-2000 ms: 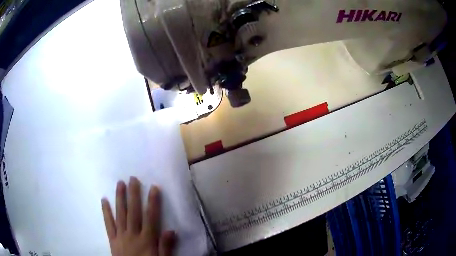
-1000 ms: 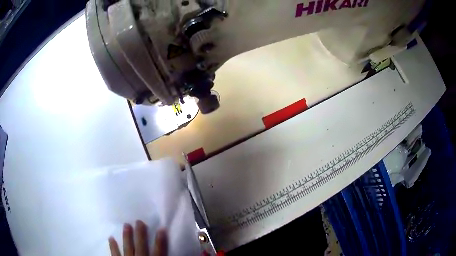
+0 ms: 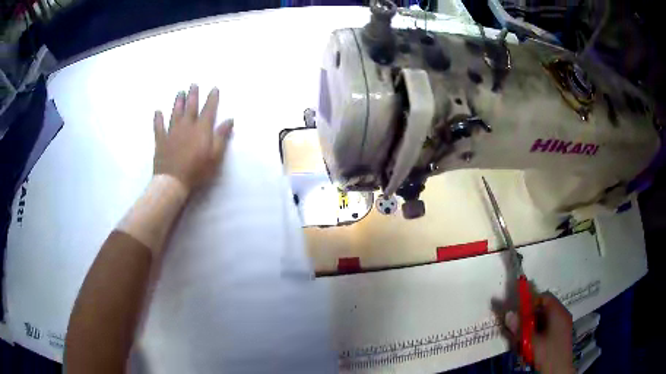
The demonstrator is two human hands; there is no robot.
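A large white sheet lies on the white tabletop, left of the sewing machine's needle area, and blends into the table. My left hand lies flat on its upper part with fingers spread, holding nothing. My right hand, at the lower right, holds fabric shears by their red-orange handles. The silver blades look closed and point up over the front edge of the machine bed.
The HIKARI sewing machine stands right of centre, its needle area lit. Red tape marks the bed's front edge. A printed ruler runs along the table front. Dark fabric lies at the left edge.
My left hand has moved from the lower part of the sheet to its upper part. The shears have moved from the sheet's right edge out to the right. The camera view has shifted.
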